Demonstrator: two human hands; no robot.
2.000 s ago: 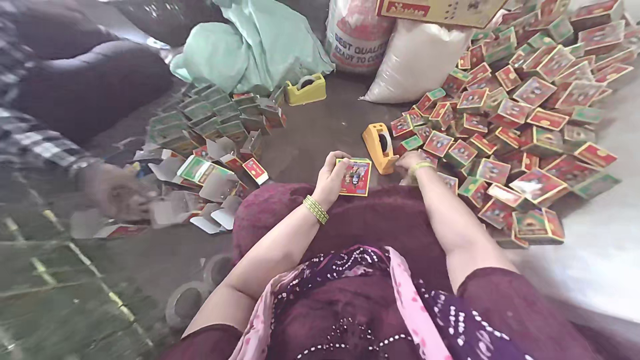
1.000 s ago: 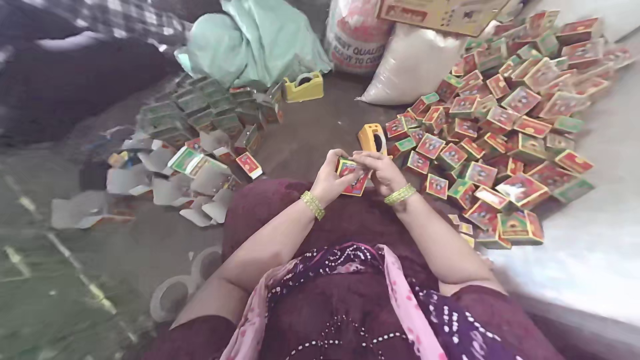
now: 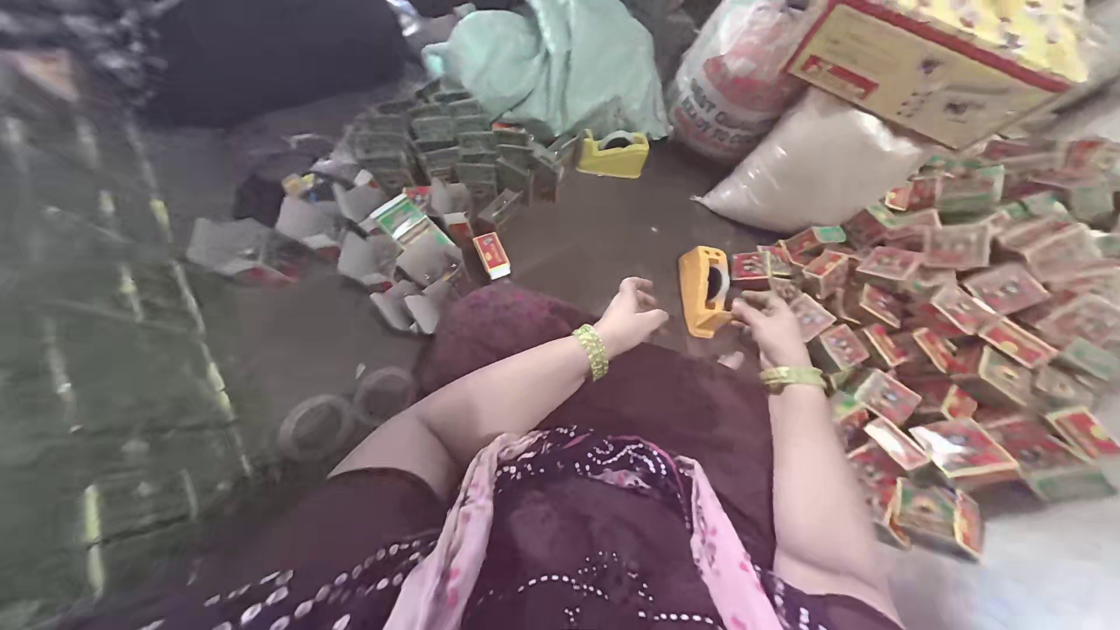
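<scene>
My left hand (image 3: 634, 317) is held above my lap with its fingers apart and nothing in it. My right hand (image 3: 770, 325) is at the right side of an orange tape dispenser (image 3: 697, 306), fingertips near its front end; whether they touch or hold tape is too blurred to tell. Beside that hand lies a large heap of small red and green printed boxes (image 3: 888, 398). A single red and white box (image 3: 492, 255) rests on the floor at the left, near open-flapped cartons (image 3: 429, 254).
A yellow tape dispenser (image 3: 612, 156) stands by a pale green cloth bundle (image 3: 560, 70). White sacks (image 3: 809, 166) and a large printed carton (image 3: 927, 79) are at the upper right. Tape rings (image 3: 317, 427) lie left of my lap. Another person's dark clothing shows at upper left.
Two seconds ago my left hand held a small box; one second ago both hands were on it. Now the hands are apart, the left without the box, the right at the orange dispenser.
</scene>
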